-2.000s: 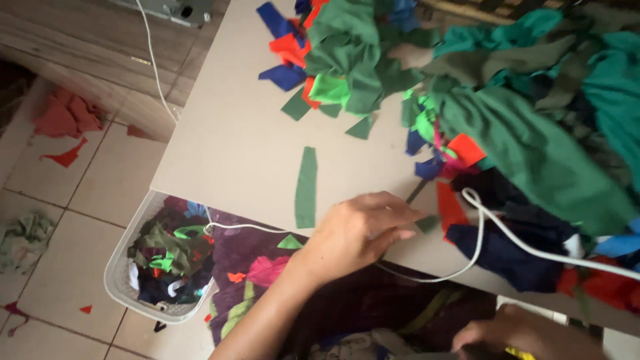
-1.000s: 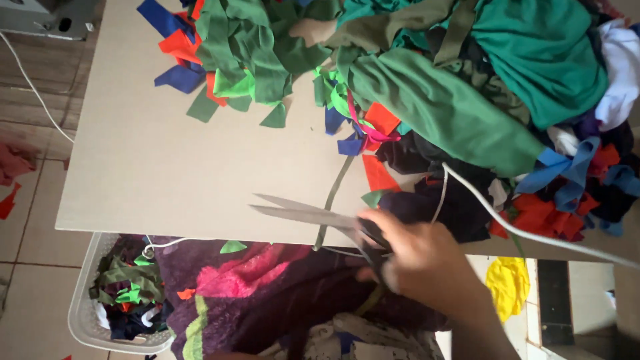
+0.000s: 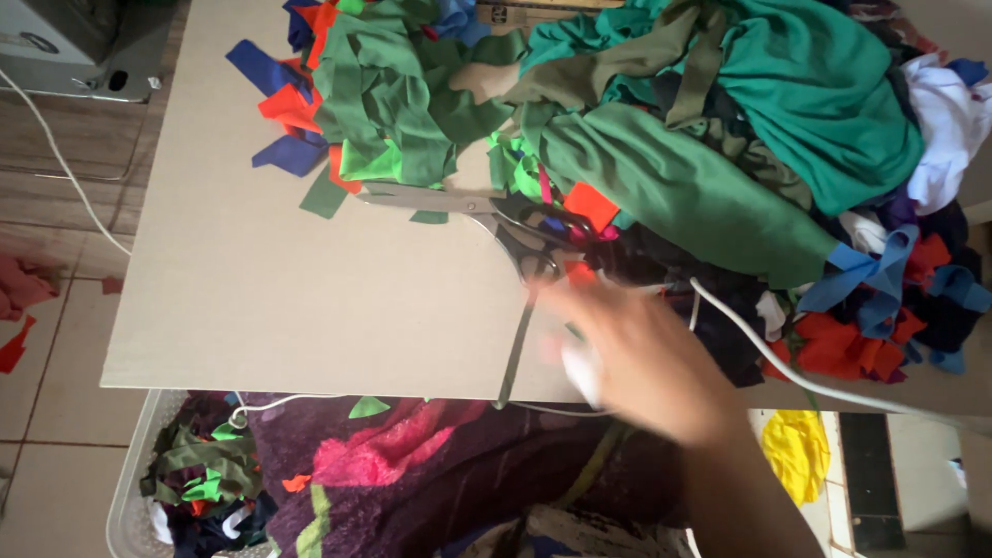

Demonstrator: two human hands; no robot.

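Note:
My right hand (image 3: 643,356) is blurred over the table, fingers apart, with the fingertips beside the handle loops of scissors (image 3: 471,207). These metal scissors with dark handles show sharply on the tabletop, blades together and pointing left. A narrow dark green fabric strip (image 3: 515,349) runs from near the fingertips to the table's front edge. Above the blades is a pile of green fabric pieces (image 3: 380,101) with orange and blue scraps. A larger green cloth (image 3: 682,194) spreads above the hand. My left hand is out of view.
A white cable (image 3: 775,360) crosses the table at right. Teal cloth (image 3: 821,101) and white cloth (image 3: 942,132) lie at the upper right. Below the table edge are a plastic basket (image 3: 128,480) of scraps, a purple plush blanket (image 3: 465,496) and yellow cloth (image 3: 796,456).
The scissors, in my right hand with blades apart one second ago, now lie farther up the table with blades together. My left hand, seen two seconds ago, has left the view.

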